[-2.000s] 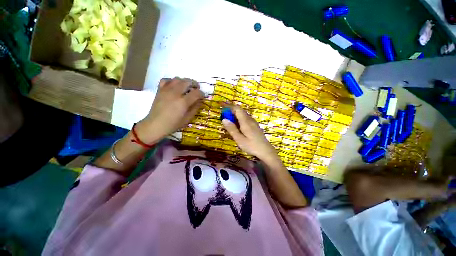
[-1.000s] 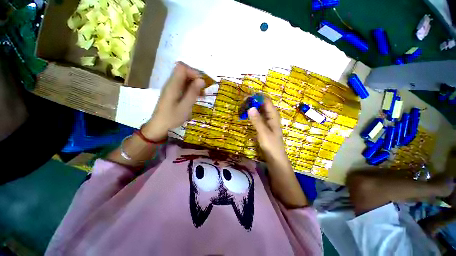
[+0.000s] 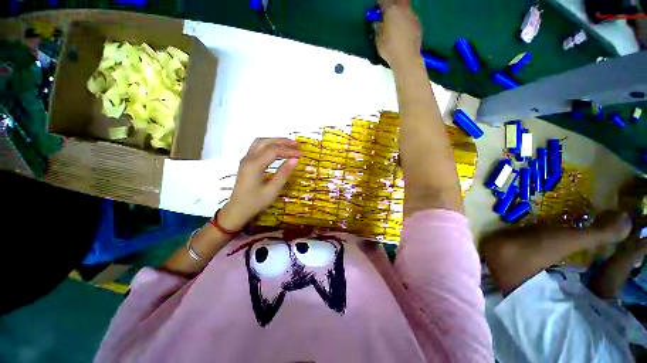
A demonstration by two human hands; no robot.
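The array of gold parts point(image 3: 343, 170) lies on the white sheet point(image 3: 284, 74) in front of me, with thin wires at its left edge. My left hand point(image 3: 264, 176) is at the array's upper left edge, thumb and fingers apart, and I see nothing held in it. My right arm reaches forward across the array. My right hand point(image 3: 399, 34) is at the top edge of the picture over the green bench top, its fingertips partly cut off. A blue battery pack point(image 3: 374, 14) shows beside its fingers; whether it is gripped I cannot tell.
An open carton point(image 3: 195, 103) with pale yellow pieces point(image 3: 145, 88) stands at the left. Loose blue packs point(image 3: 468, 54) lie beyond the sheet, and a pile of blue packs point(image 3: 526, 181) lies at right. A grey metal bar point(image 3: 560, 91) and a neighbouring person's arm point(image 3: 546, 244) are at right.
My right hand has left the array and reached far forward; the blue pack it held there no longer shows in that place. My left hand has lowered a gold part to the array's left edge and opened.
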